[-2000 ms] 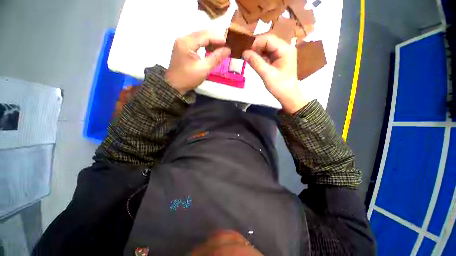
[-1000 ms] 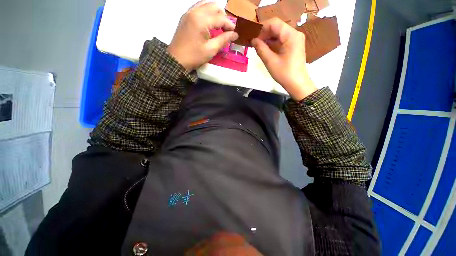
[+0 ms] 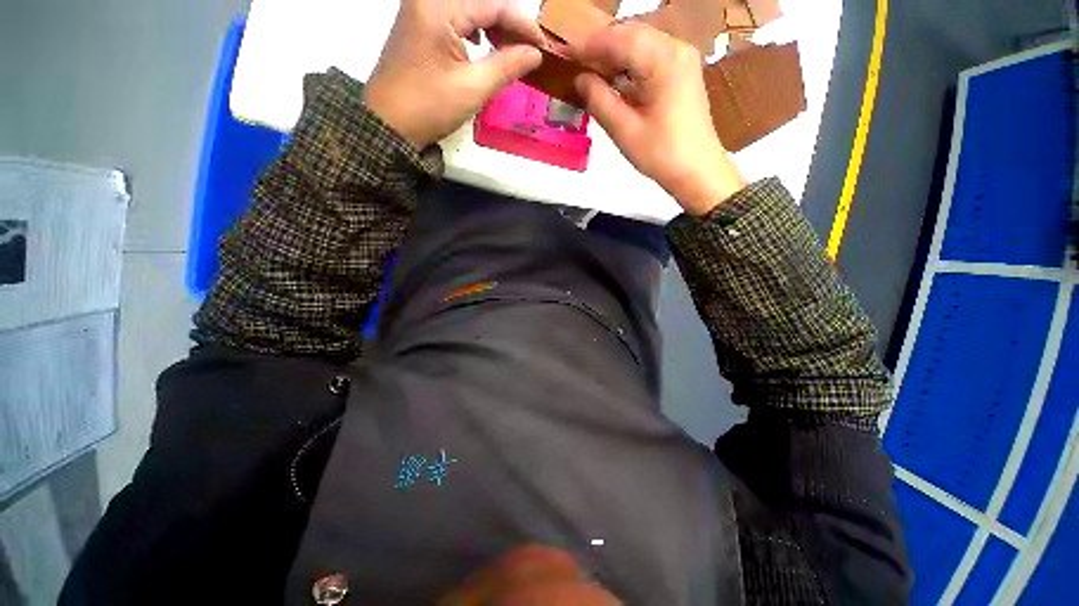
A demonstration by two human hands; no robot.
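Observation:
A dark brown piece (image 3: 554, 78) is held between both hands above the near edge of the white table. My left hand (image 3: 444, 65) pinches its left side with thumb and fingers. My right hand (image 3: 651, 101) pinches its right side, with the fingertips reaching over its upper part. The fingers hide much of the piece, and I cannot tell if a sticker or tape bit is between them. The pink dispenser (image 3: 532, 140) with a pale insert (image 3: 566, 115) sits just below the hands at the table's near edge.
More brown pieces lie on the white table (image 3: 296, 71) behind the hands; a larger one (image 3: 757, 92) is right of my right hand. A blue bin (image 3: 231, 178) stands lower, left of the table. A yellow floor line (image 3: 864, 130) and blue panels (image 3: 994, 355) are at the right.
The view has shifted, so the table sits higher in the picture. My right fingers have moved left over the top of the held piece, and my left hand has shifted slightly left.

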